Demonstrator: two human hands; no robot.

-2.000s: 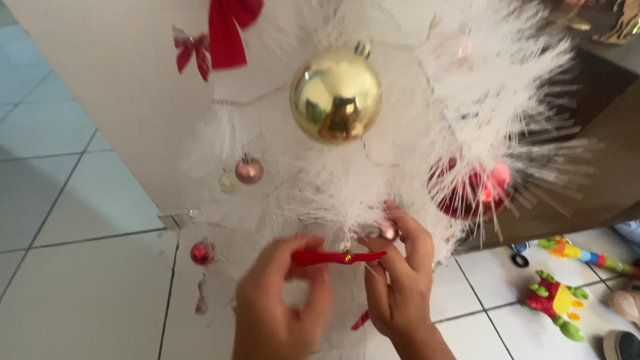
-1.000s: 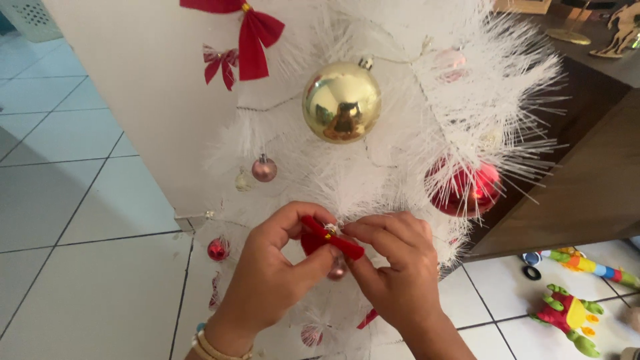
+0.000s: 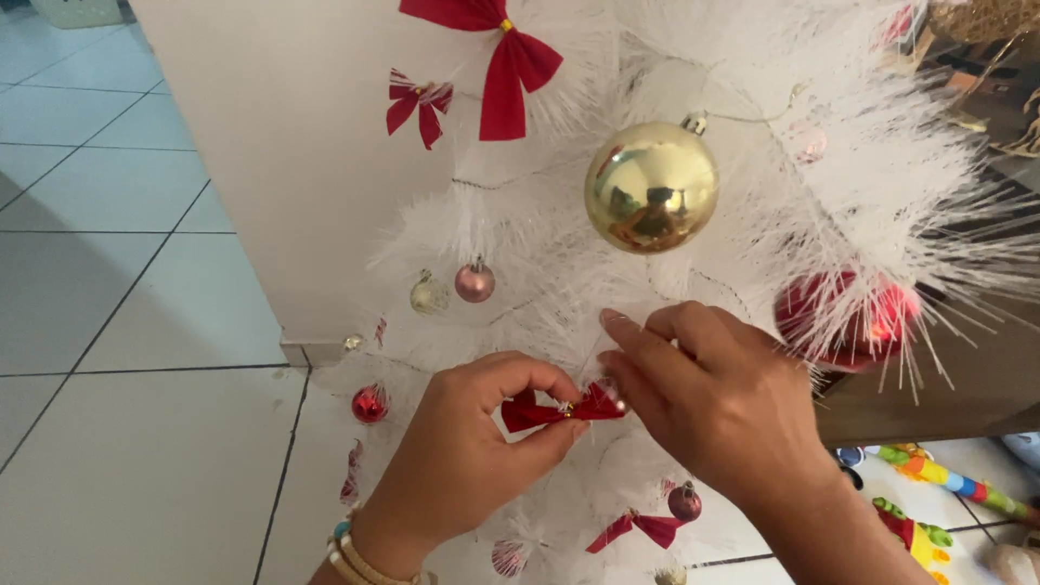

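Note:
My left hand (image 3: 479, 455) pinches the middle of a red velvet bow (image 3: 532, 413) between thumb and forefinger, among the strands of a white artificial Christmas tree (image 3: 520, 227). Just right of the bow, my right hand (image 3: 715, 390) has its thumb and fingertips close together at the white strands; whether they grip a strand is hard to tell. Above my hands hangs a large gold ball ornament (image 3: 652, 188). A pink ball (image 3: 474, 283) hangs to the upper left, and a big red ball (image 3: 841, 317) is partly behind strands at the right.
Other red bows (image 3: 504, 73) hang at the top and below my hands (image 3: 638, 530). A white wall (image 3: 236, 162) stands left of the tree, beside a tiled floor (image 3: 138, 455). Dark wooden furniture (image 3: 959, 398) is at the right, with colourful toys (image 3: 914, 532) on the floor below it.
My right hand has come off the bow and moved up to the strands beside it. My left hand still holds the bow, which both hands held one second ago.

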